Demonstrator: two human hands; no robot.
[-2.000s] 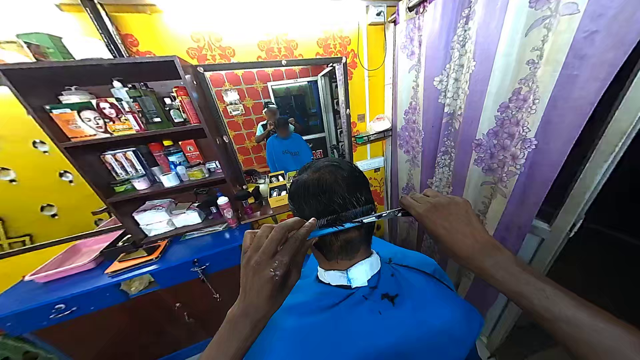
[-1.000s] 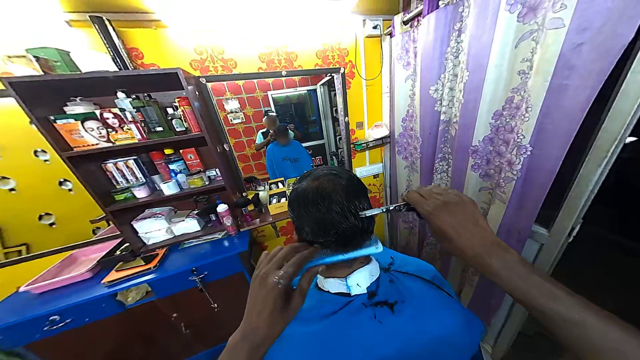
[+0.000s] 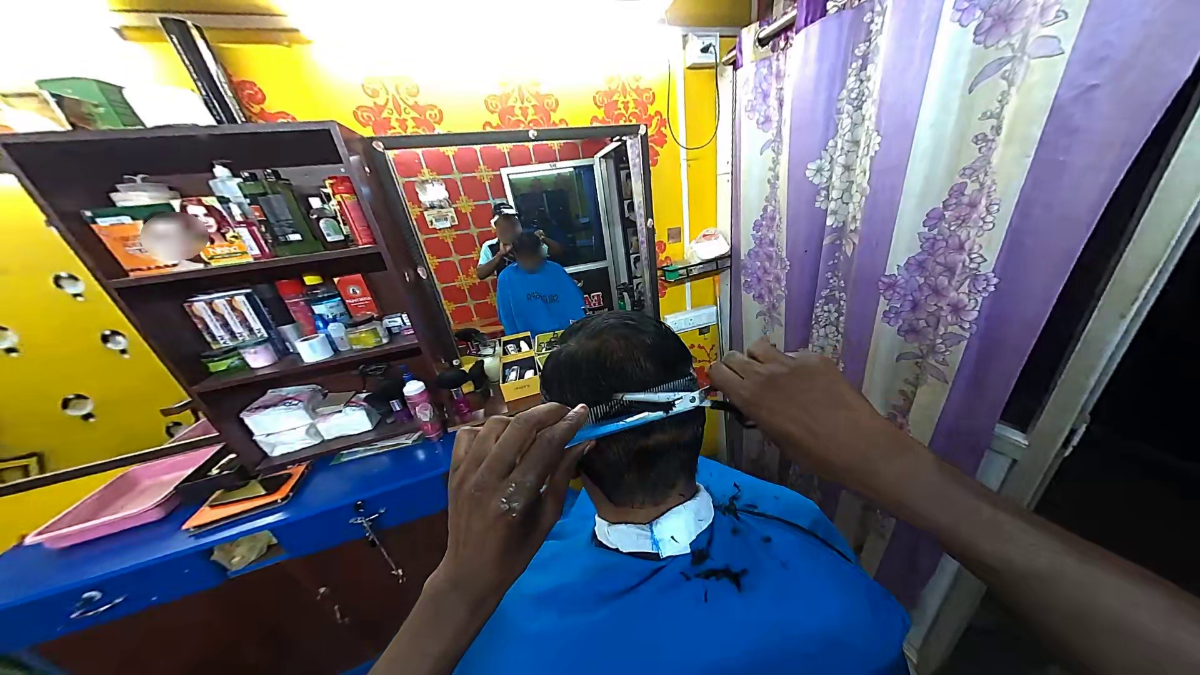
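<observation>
A seated person with short dark hair [image 3: 619, 342] faces away from me, draped in a blue barber's cape [image 3: 694, 609] with a white neck strip [image 3: 661, 528] round the neck. My left hand [image 3: 511, 497] grips the end of a blue comb [image 3: 623, 424], which lies across the back of the head with its teeth up in the hair. From the right, my right hand [image 3: 797, 389] holds hair scissors [image 3: 689, 400] by the handles; their blades lie along the comb, and the finger loops are partly hidden. Dark hair clippings [image 3: 727, 575] rest on the cape.
A wall mirror [image 3: 647, 225] stands ahead. At the left, dark wooden shelves [image 3: 253, 272] hold bottles and boxes above a blue counter [image 3: 375, 483] with a pink tray [image 3: 131, 502]. A purple floral curtain [image 3: 853, 187] hangs at the right, near my right arm.
The comb was lower, near the nape, one second ago; my left hand has raised it up the back of the head. The scissors now lie against it.
</observation>
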